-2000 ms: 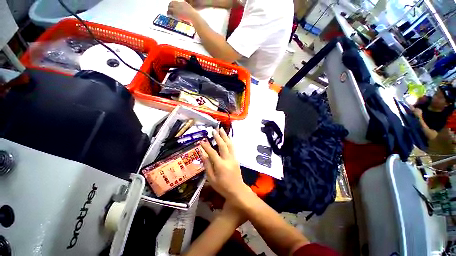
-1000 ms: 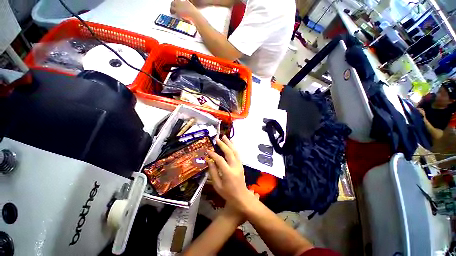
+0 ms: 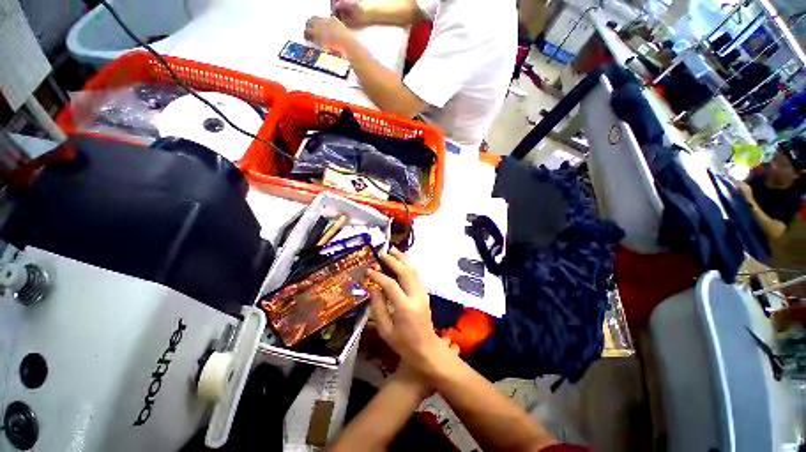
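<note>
A smartphone (image 3: 320, 298) with an orange-brown screen lies tilted across a narrow white tray (image 3: 281, 258) of pens and small items. My right hand (image 3: 406, 305) reaches over the phone's right end, fingers apart, with fingertips at the screen. It does not grip the phone. My left forearm comes up from the bottom edge and crosses under my right wrist. My left hand (image 3: 450, 342) is mostly hidden there; only a bit of its fingers shows, and what it holds cannot be seen.
A white "brother" sewing machine (image 3: 106, 353) stands at left. Orange baskets (image 3: 353, 113) with bagged dark parts are beyond the tray. A white sheet (image 3: 442, 238) with a black looped piece and a dark garment pile (image 3: 557, 291) lie right. A neighbouring person sits beyond, near another phone (image 3: 314, 59).
The phone's screen has turned from bright pink-orange to darker orange-brown. My right fingers have drawn back slightly and bent over the phone's end. The view has shifted a little.
</note>
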